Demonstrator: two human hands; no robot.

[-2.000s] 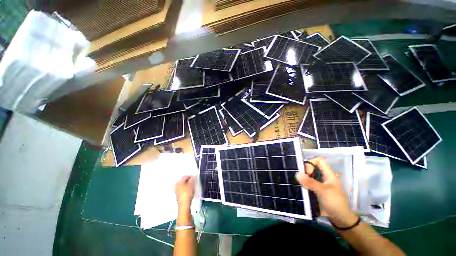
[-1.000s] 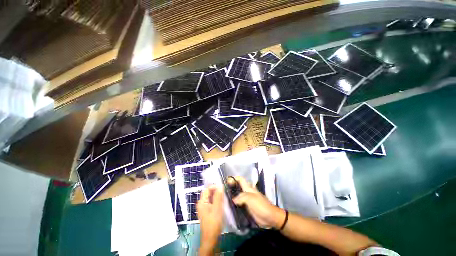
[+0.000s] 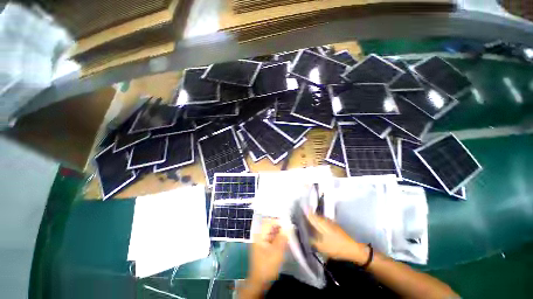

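My right hand (image 3: 334, 236) holds a dark solar panel (image 3: 302, 233) tilted on edge, with white bag material around it; how far the bag covers it is blurred. My left hand (image 3: 270, 248) is blurred beside it, at the white sheet; its grip cannot be told. A bare panel (image 3: 232, 207) lies flat left of my hands. A pile of white bags (image 3: 169, 230) lies further left. Greyish-white bagged panels (image 3: 365, 210) overlap to the right of my right hand.
Many loose panels (image 3: 368, 146) are heaped behind my hands on cardboard (image 3: 315, 149) and the green bench (image 3: 467, 210). A metal shelf edge (image 3: 245, 55) with brown cardboard stacks (image 3: 125, 44) crosses above. White string (image 3: 163, 292) hangs at the front edge.
The bare panel held flat across the front two seconds ago is now tilted on edge among white bag material. My left hand has moved right, from the bag pile to beside this panel.
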